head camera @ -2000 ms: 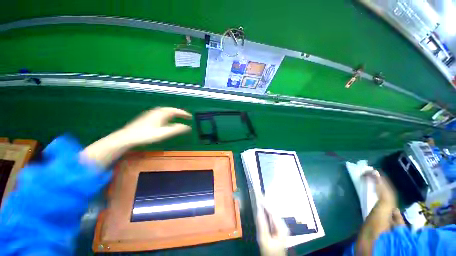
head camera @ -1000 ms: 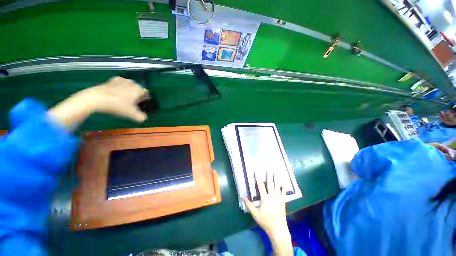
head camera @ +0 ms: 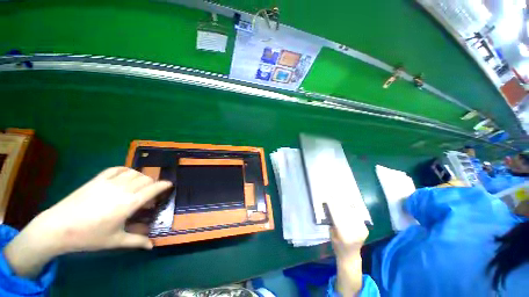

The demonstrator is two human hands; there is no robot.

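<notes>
The orange-brown frame (head camera: 203, 235) lies in front of me with its dark centre (head camera: 210, 187) showing. The black template (head camera: 209, 153) lies on the frame, and tan frame shows through its cut-outs. My left hand (head camera: 107, 209) grips the template's left part, with its fingertips partly hidden. My right hand (head camera: 347, 232) holds the near end of a white-faced panel (head camera: 330, 171) with dark corners. The panel is tilted and shifted right over the white stack (head camera: 293, 197).
Stacked brown frames (head camera: 16, 156) stand at the left edge. Another white pile (head camera: 395, 188) lies at the right, beside a person in a blue smock (head camera: 449, 243). An instruction sheet (head camera: 272, 61) hangs on the green wall, with metal rails below.
The black template has moved from near the wall onto the frame, in my left hand. My right hand has gone from resting flat on the stack to holding the top panel, which has shifted right.
</notes>
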